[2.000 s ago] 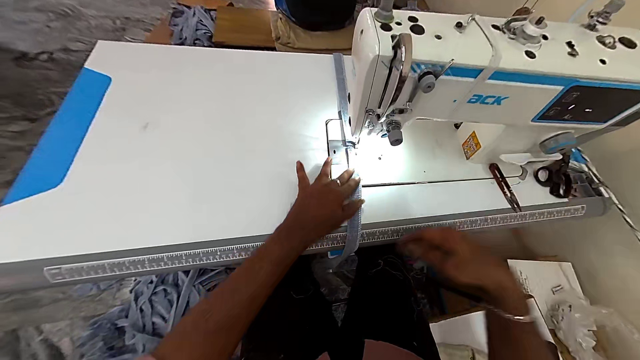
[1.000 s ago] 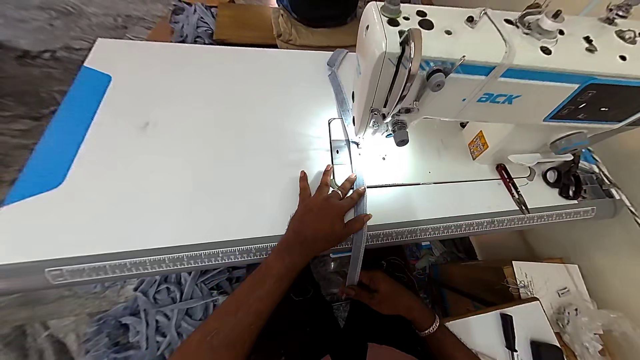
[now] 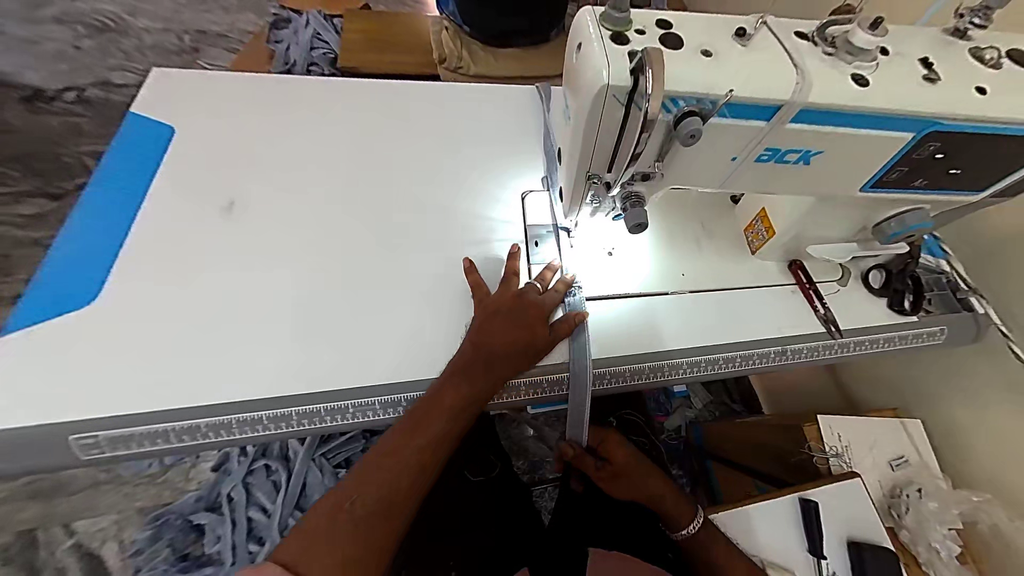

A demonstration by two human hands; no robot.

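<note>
A narrow grey-blue fabric strip [image 3: 579,368] runs from behind the needle area of a Jack sewing machine [image 3: 712,120], past the lit presser foot, and down over the table's front edge. My left hand [image 3: 516,324] lies flat with fingers spread on the white table, its fingertips and thumb pressing on the strip just in front of the foot. Below the table edge, my right hand [image 3: 620,468] pinches the strip's lower part between thumb and fingers. The needle itself is hard to make out in the glare.
A ruler strip [image 3: 264,420] lines the table's front edge. Red thread snips [image 3: 814,298] and black-handled scissors [image 3: 896,284] lie at the right. Fabric strips [image 3: 240,504] are heaped below left. A white board [image 3: 808,520] with a black-handled tool stands below right.
My right hand, apart from the strip two seconds ago, has come in to its hanging part and holds it. My left hand stays on the strip near the foot.
</note>
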